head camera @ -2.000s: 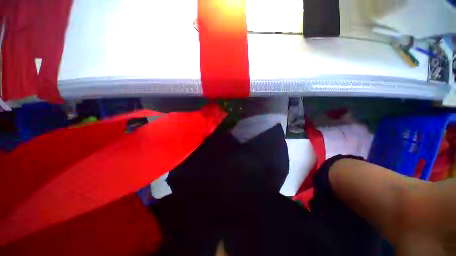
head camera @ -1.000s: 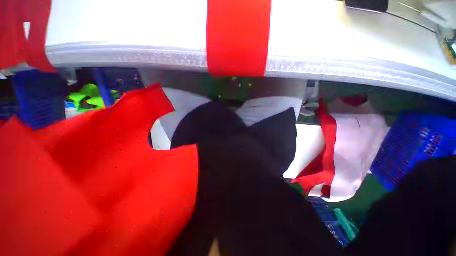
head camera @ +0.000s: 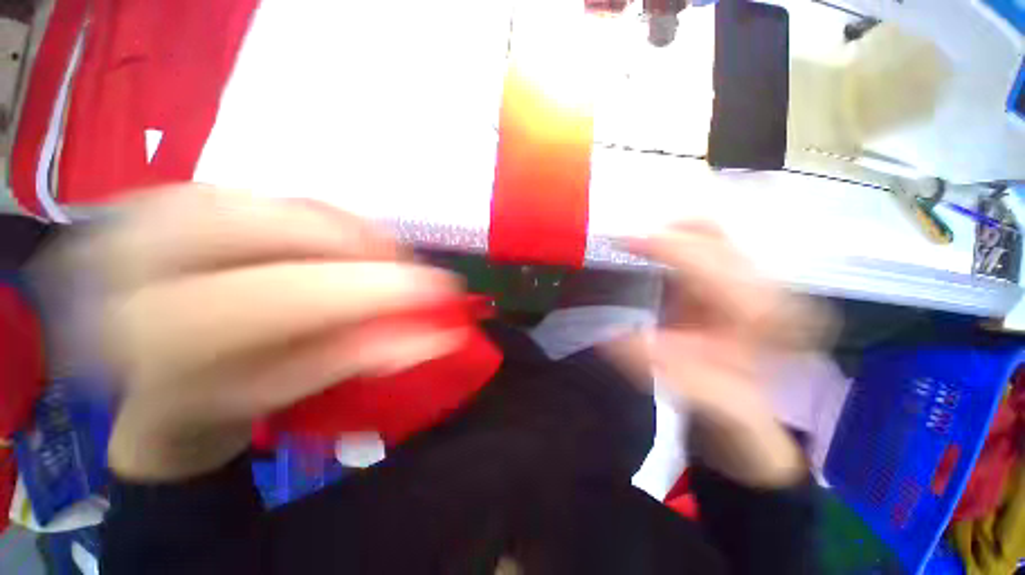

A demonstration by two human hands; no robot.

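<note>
My left hand (head camera: 259, 315), motion-blurred, holds a red cut piece (head camera: 393, 388) above my lap, left of centre. My right hand (head camera: 719, 348) is blurred at the table's front edge, fingers apart, with nothing seen in it. A red strip (head camera: 542, 208) lies over the table edge between the hands. Its far end is washed out by the lamp glare.
Stacked red panels (head camera: 135, 96) lie at the table's left. A flat black rectangle (head camera: 750, 84) lies right of the glare. A yellow-green-handled tool (head camera: 927, 216) is at the right of the table. A blue crate (head camera: 910, 432) stands below right, another blue crate (head camera: 62, 438) below left.
Both hands have come into view over the lap and table edge. The large red cloth at lower left is now a smaller bunch in my left hand. The view takes in more of the table.
</note>
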